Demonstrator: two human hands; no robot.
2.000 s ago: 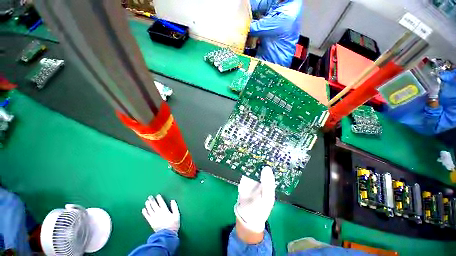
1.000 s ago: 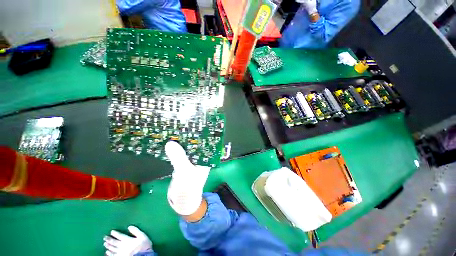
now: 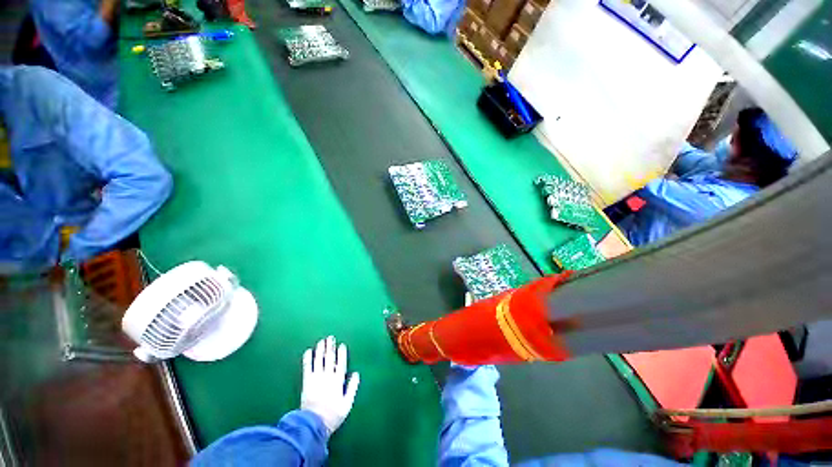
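Observation:
My left hand (image 3: 328, 385), in a white glove, lies flat with fingers apart on the green bench (image 3: 246, 182) and holds nothing. My right hand (image 3: 469, 299) is mostly hidden behind the red-wrapped post (image 3: 474, 326); a small white tip shows above the post, and the blue sleeve shows below it. That tip is at the near edge of a populated circuit board (image 3: 493, 270) over the dark conveyor belt (image 3: 365, 119). Whether the hand grips this board cannot be seen. Another circuit board (image 3: 426, 191) lies farther up the belt.
A white desk fan (image 3: 187, 310) stands left of my left hand. More boards lie on the belt's far end (image 3: 313, 46), the bench (image 3: 182, 62) and the far side (image 3: 567, 201). A black bin (image 3: 509, 108) is beyond the belt. People in blue sit at left and right.
The view has swung left. The large board that my right hand held up close is no longer seen that way; my right hand is now behind the post. My left hand still rests on the bench.

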